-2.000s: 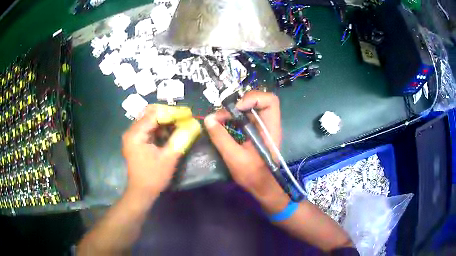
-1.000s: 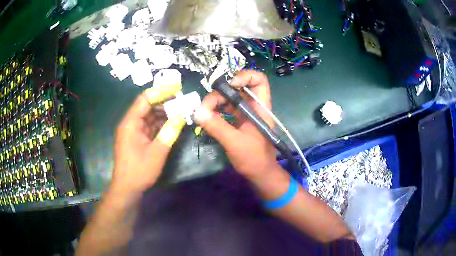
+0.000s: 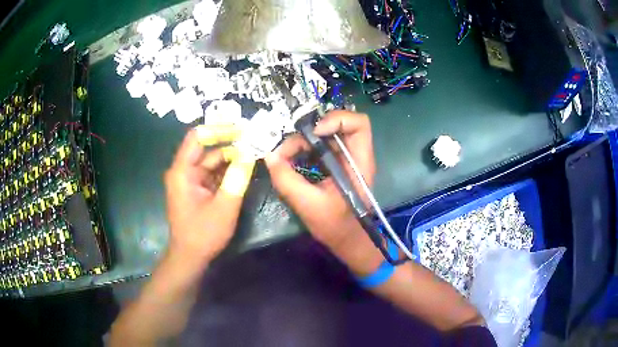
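Note:
My left hand (image 3: 210, 183), with yellow finger cots on its thumb and fingers, holds a white plastic housing (image 3: 263, 135) between the fingertips. My right hand (image 3: 328, 173) grips the black soldering iron (image 3: 337, 177) with its tip end pointing up and left, near the pile. A pale tube runs along the iron. The right thumb and fingertips are at the right side of the housing; whether they touch it is hard to tell. Coloured wires (image 3: 310, 172) show below the right fingers. Glare hides the housing's details.
White housings (image 3: 161, 98) are piled behind my hands, under a metal hood (image 3: 295, 27). Wired black parts (image 3: 400, 81) lie right of it. Circuit boards (image 3: 37, 196) stand left. A lone housing (image 3: 445, 151), the soldering station (image 3: 542, 61) and a blue bin (image 3: 478, 234) with a plastic bag are right.
Two seconds ago no housing showed in my left fingers; one appeared there a second ago. Since then it has moved slightly, and the iron's tip end has shifted slightly right.

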